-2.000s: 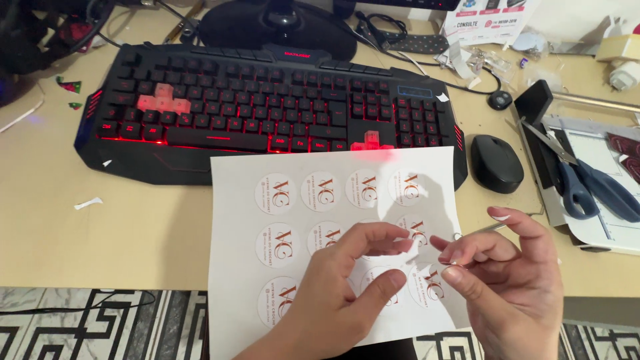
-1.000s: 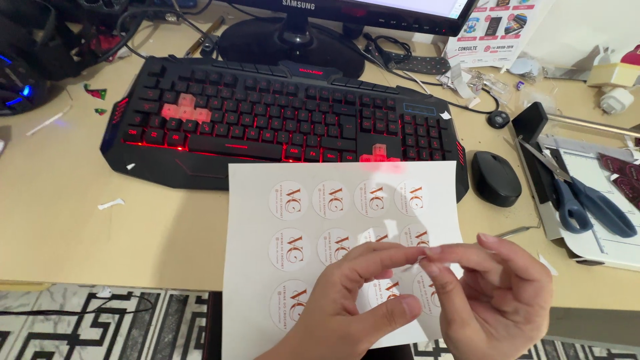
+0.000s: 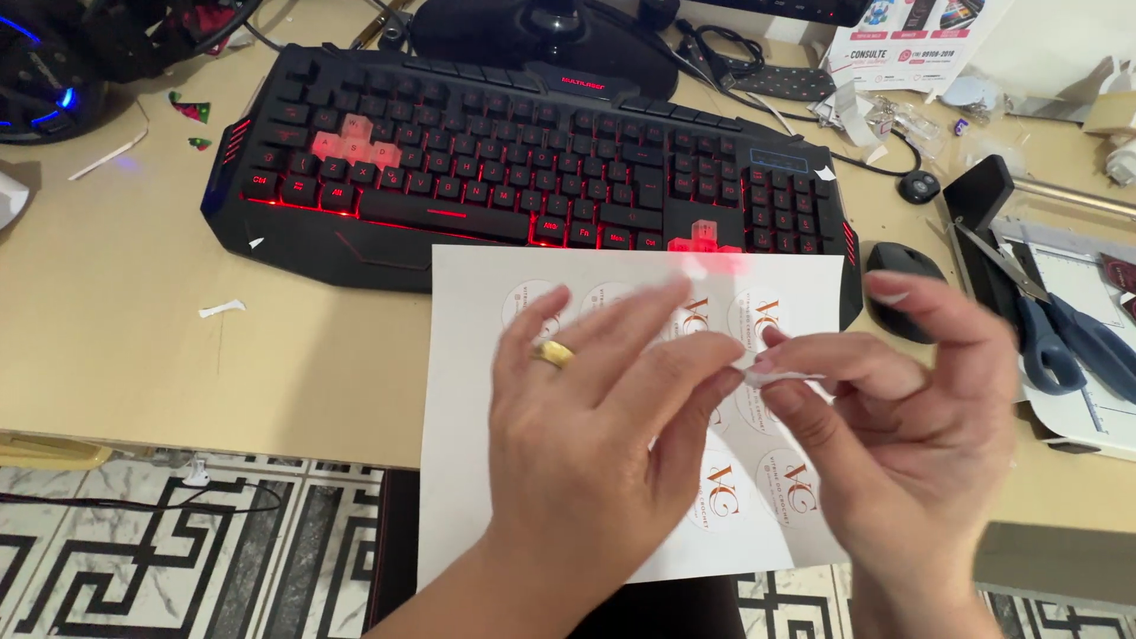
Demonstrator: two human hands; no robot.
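A white sheet point(image 3: 461, 399) printed with rows of round logo stickers lies partly on the keyboard's lower edge and reaches past the desk's front edge. Above it my left hand point(image 3: 603, 426), with a gold-coloured ring, brings thumb and forefinger together at one end of a small white scrap point(image 3: 781, 377), perhaps paper or backing. My right hand point(image 3: 896, 426) pinches that scrap between thumb and fingers, its forefinger raised. The hands hide several stickers in the middle of the sheet.
Behind the sheet is a black backlit keyboard point(image 3: 497, 169). A black mouse point(image 3: 901, 280), blue-handled scissors point(image 3: 1052, 337) and a paper trimmer point(image 3: 1087, 417) are at the right. Small scraps, cables and a monitor stand point(image 3: 550, 44) occupy the desk's rear.
A thin metal tool held in my right hand in the earliest frame is out of it; one second ago it lay on the desk near the mouse. My left fingers have spread over the sheet.
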